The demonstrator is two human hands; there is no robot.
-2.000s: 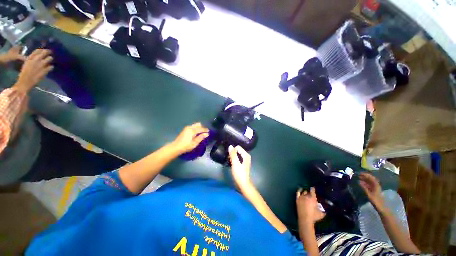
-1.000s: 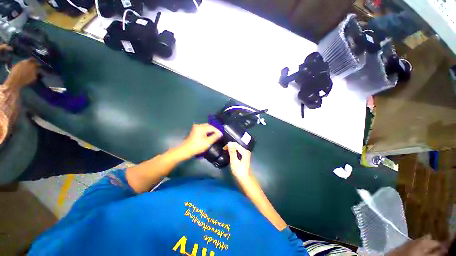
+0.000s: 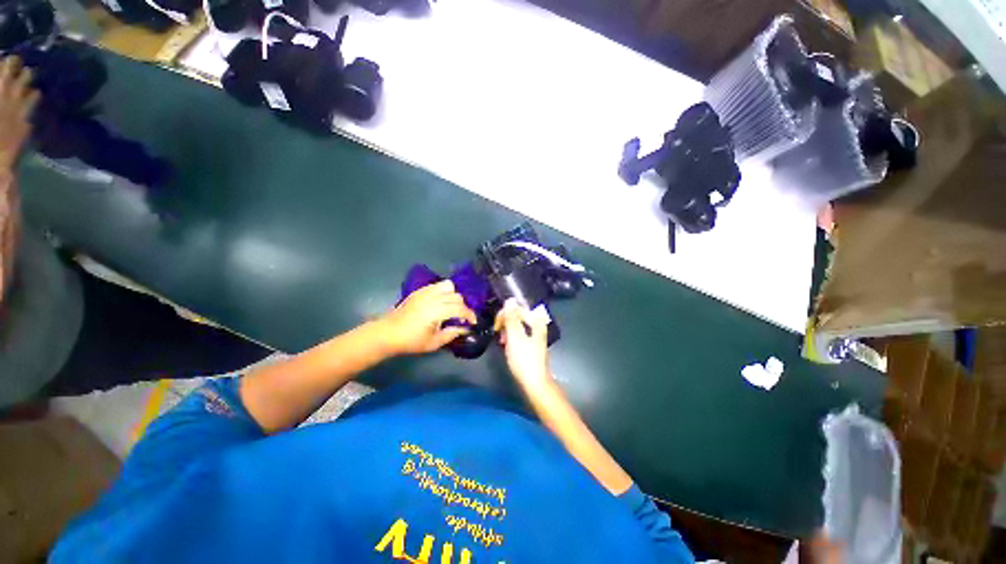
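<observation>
A black multi-head security camera [image 3: 514, 273] is on the green bench in front of me, with a white cord looped across its far side. My left hand [image 3: 428, 320] holds a crumpled purple cloth [image 3: 468, 284] against the camera's left side; its fingers bend over a rounded black head. My right hand [image 3: 521, 336] grips the camera's near right side, beside a small white label. The hands partly cover the camera's near side.
Other black cameras stand on the white strip, at left [image 3: 298, 77] and right [image 3: 697, 165]. Ribbed clear bags [image 3: 761, 99] stand far right. A white scrap [image 3: 762, 373] lies on the green bench [image 3: 320, 237]. A neighbour's hand [image 3: 15, 105] shows at left.
The camera has turned, and its cord now crosses its far right side. More cloth shows left of it. At right, the neighbour's camera has gone and the clear bag has moved.
</observation>
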